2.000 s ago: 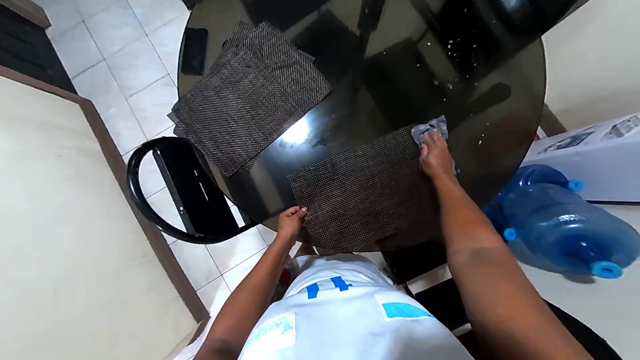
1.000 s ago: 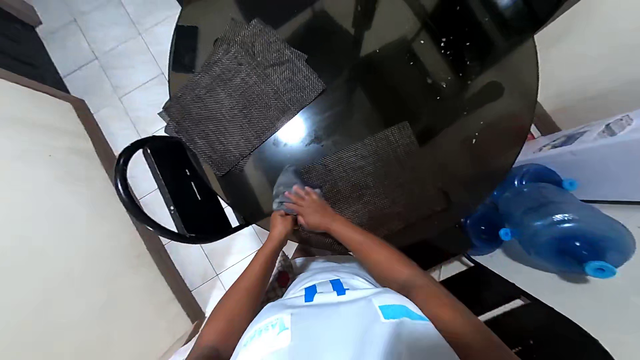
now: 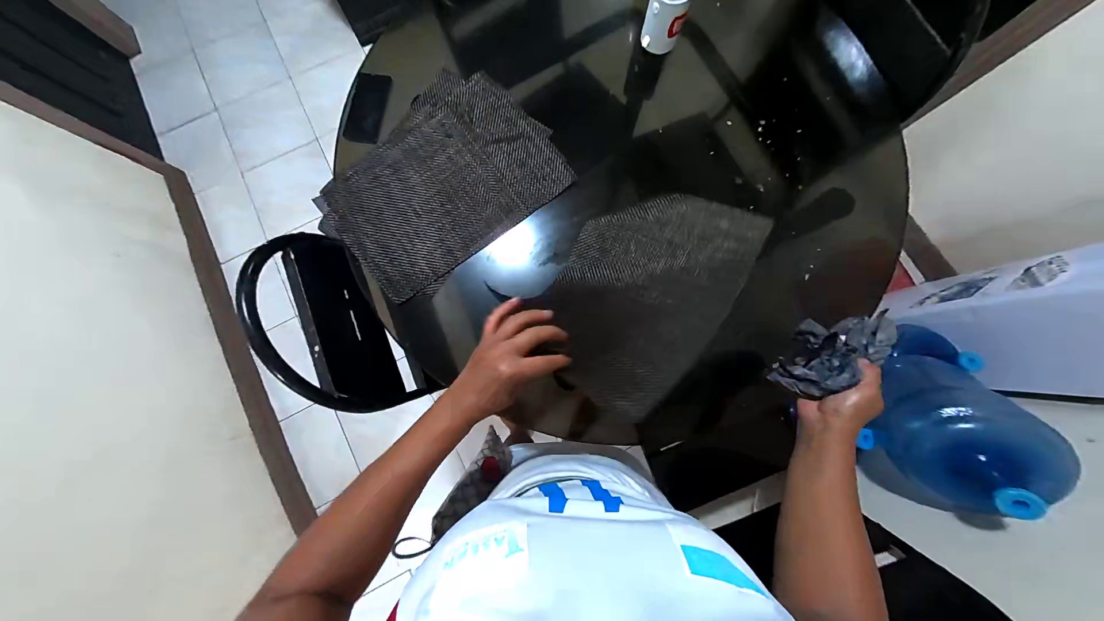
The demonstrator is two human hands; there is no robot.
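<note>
A dark woven placemat (image 3: 655, 293) lies turned on the round dark glass table (image 3: 828, 267) in front of me. My left hand (image 3: 517, 354) is at its left edge, fingers spread and slightly curled, holding nothing that I can see; whether it touches the mat I cannot tell. At the table's right edge, my right hand (image 3: 841, 401) holds a crumpled grey cloth or paper (image 3: 832, 349). Several more woven placemats (image 3: 457, 181) lie in an uneven stack at the upper left of the table.
Small pale crumbs (image 3: 763, 142) lie scattered at the table's upper right. A dark phone-like object (image 3: 366, 108) rests near the left rim, and a white can (image 3: 664, 26) stands at the far side. A black chair (image 3: 341, 319) is at left; blue water jugs (image 3: 966, 431) lie at right.
My right hand has moved right from beside my left hand, with the crumpled grey thing in it. The near placemat has turned. My left hand's fingers have spread.
</note>
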